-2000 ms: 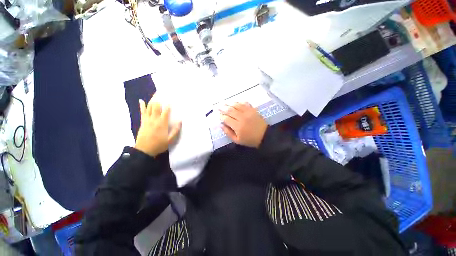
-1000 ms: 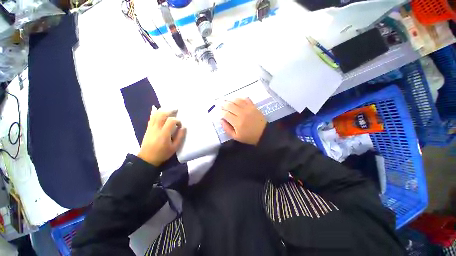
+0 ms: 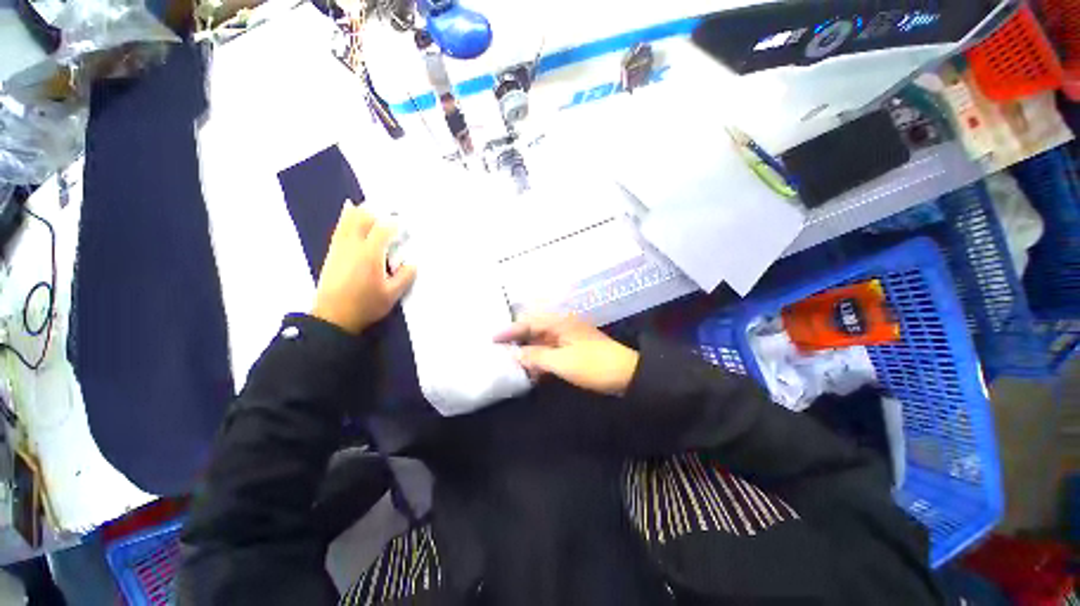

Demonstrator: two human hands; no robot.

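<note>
A white cut piece [image 3: 456, 343] lies over the table's front edge, its near end hanging down towards my lap. My left hand [image 3: 364, 270] is on its left side, with fingers bent onto the white cloth. My right hand [image 3: 574, 354] pinches the near right edge of the white piece between thumb and fingers. A navy cut piece [image 3: 317, 204] lies beside and partly under my left hand. The presser foot and needle [image 3: 516, 172] are beyond the hands, under the machine head; the white cloth's far end is hard to see on the white table.
A long navy panel [image 3: 148, 272] lies flat at left. Loose white sheets [image 3: 720, 225], yellow-green snips [image 3: 764, 166] and a dark flat object [image 3: 847, 156] are at right. A blue basket [image 3: 965, 426] with an orange packet [image 3: 841, 316] stands at lower right. Tools hang left of the machine head.
My right hand has moved from the ruler edge down towards me and now grips the white piece. My left hand has moved up and slightly left. The white piece's near end is spread wider.
</note>
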